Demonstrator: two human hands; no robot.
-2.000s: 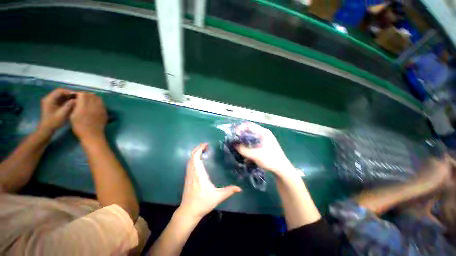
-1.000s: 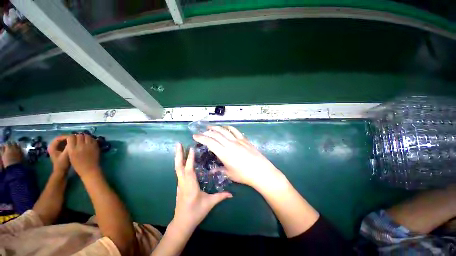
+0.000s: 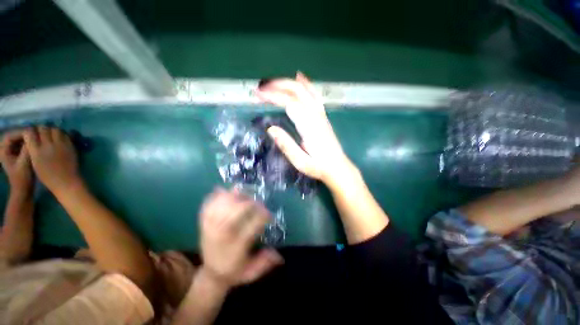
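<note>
A crinkled clear plastic bag (image 3: 232, 143) with black parts (image 3: 273, 155) in or under it lies on the green bench in front of me. My right hand (image 3: 305, 130) reaches over its right side to the metal rail. Its fingers are at a small black part (image 3: 264, 83) on the rail; whether they grip it is unclear. My left hand (image 3: 234, 238) is blurred, at the bench's near edge below the bag, with fingers partly curled. I cannot tell whether it holds anything.
A pale metal rail (image 3: 369, 94) runs behind the bag, with an upright post (image 3: 130, 51) at left. A person's hands (image 3: 38, 152) work at the left. Clear plastic trays (image 3: 509, 136) stand at right, beside another person's plaid sleeve (image 3: 496, 260).
My right hand has moved from the bag up to the black part on the rail. My left hand has moved down, nearer the bench edge. The plastic is more spread out, and the view has shifted.
</note>
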